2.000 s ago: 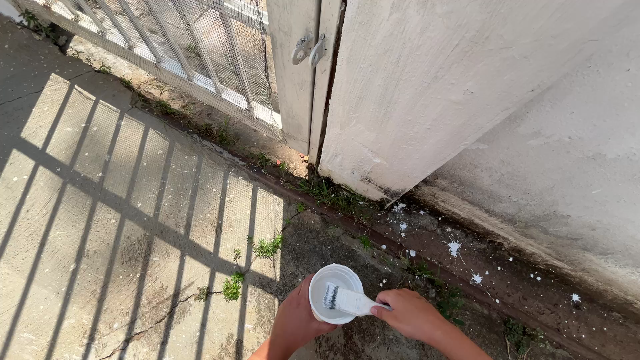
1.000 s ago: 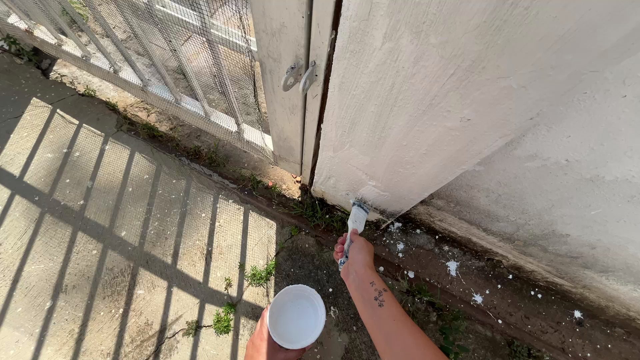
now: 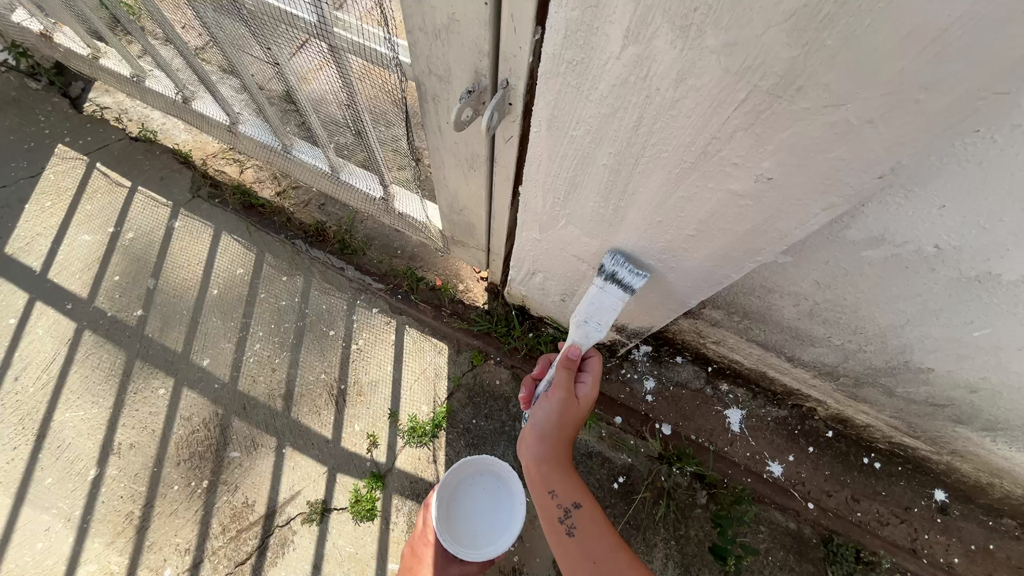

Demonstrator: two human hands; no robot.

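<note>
My right hand grips the handle of a paintbrush whose ferrule area is coated in white paint. The dark, white-streaked bristles point up and lie at the lower part of a whitish wall pillar; whether they touch it is hard to tell. Below and to the left, my left hand holds a round white plastic tub from its left side and underneath. White paint shows inside the tub.
A metal gate with mesh and two latch tabs adjoins the pillar's left edge. Weeds grow from cracks in the concrete floor. White paint splashes dot the dirty strip along the wall base.
The brush was in the tub two seconds ago, then at the pillar's bottom edge one second ago. My right hand has since moved it up and right along the pillar.
</note>
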